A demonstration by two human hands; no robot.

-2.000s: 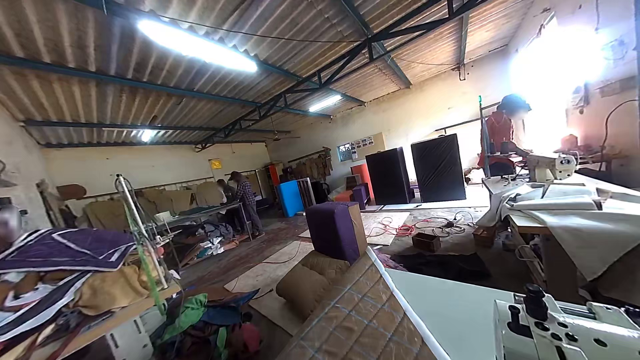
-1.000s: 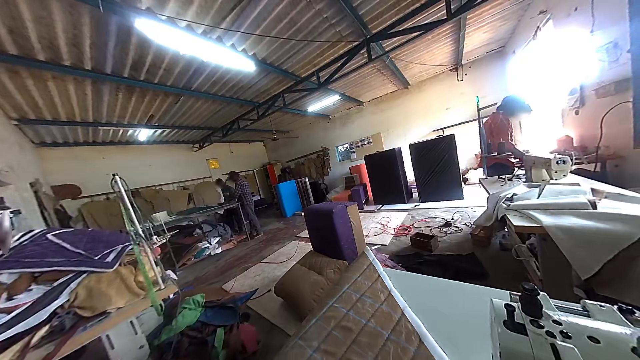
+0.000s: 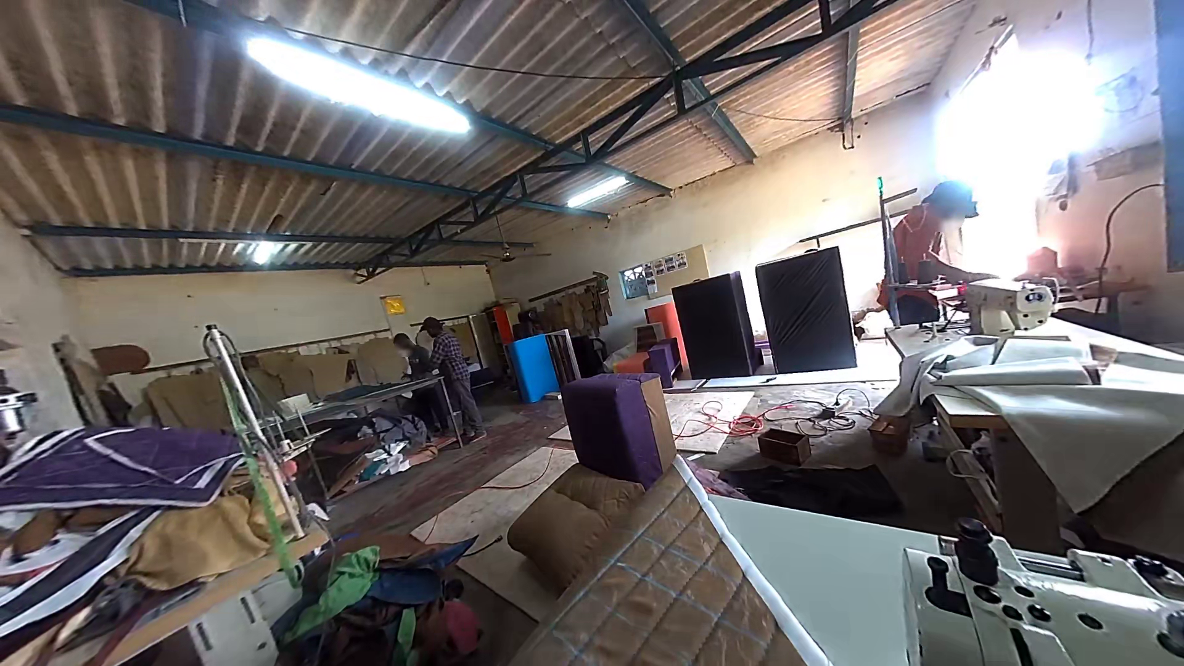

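Observation:
Neither of my hands shows in the head view. Closest to me, a brown quilted fabric panel [image 3: 661, 583] with a white edge hangs over the side of a pale sewing table [image 3: 823, 564]. At the lower right, a white industrial sewing machine [image 3: 1027, 610] stands on that table. Beyond the panel lies a brown padded cushion [image 3: 573, 523], and a purple and tan upholstered block [image 3: 615, 430] rests upright behind it.
Fabric piles [image 3: 120, 467] cover a bench at left; scraps [image 3: 379, 592] lie below. Two people stand by a far table [image 3: 370, 398]. Another person [image 3: 930, 240] works at the right, behind a second sewing machine [image 3: 1008, 305]. Black upholstered panels [image 3: 805, 310] and red cables [image 3: 717, 421] lie beyond.

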